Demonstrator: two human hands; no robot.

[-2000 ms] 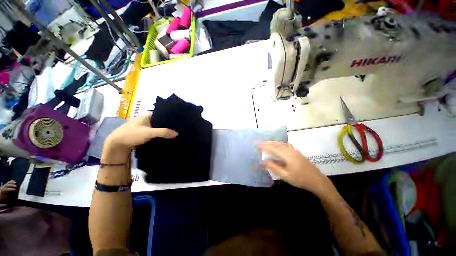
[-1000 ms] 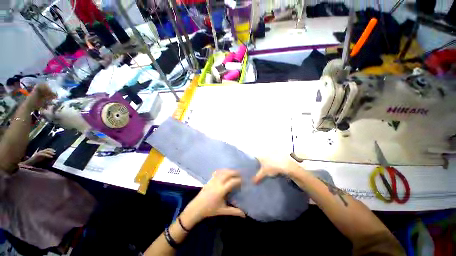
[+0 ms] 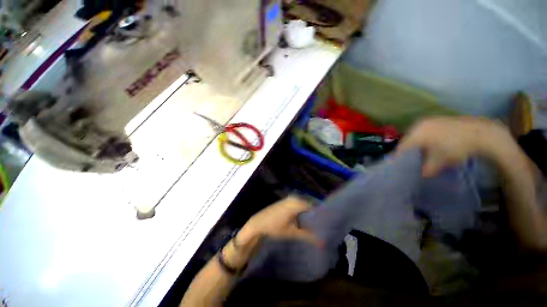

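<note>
A grey-faced cloth piece point(image 3: 372, 201) hangs between my hands beyond the table's front edge, blurred by motion. My left hand point(image 3: 282, 225) grips its near left part. My right hand point(image 3: 447, 144) grips its upper right part, with more grey cloth hanging below that hand. The fingertips of both hands are partly hidden or blurred. A black area with a small white patch shows just below the cloth; I cannot tell what it is.
The cream HIKARI sewing machine point(image 3: 162, 66) stands on the white table point(image 3: 78, 240). Scissors with red and yellow handles point(image 3: 240, 143) lie near its front edge. Right of the table, a blue-rimmed bin point(image 3: 318, 157) holds red, white and dark cloth beside olive cloth point(image 3: 378, 90).
The view has swung right, towards the bins. Both hands have carried the grey cloth off the table to the right; it was held at the front edge before. The neighbouring person is out of view.
</note>
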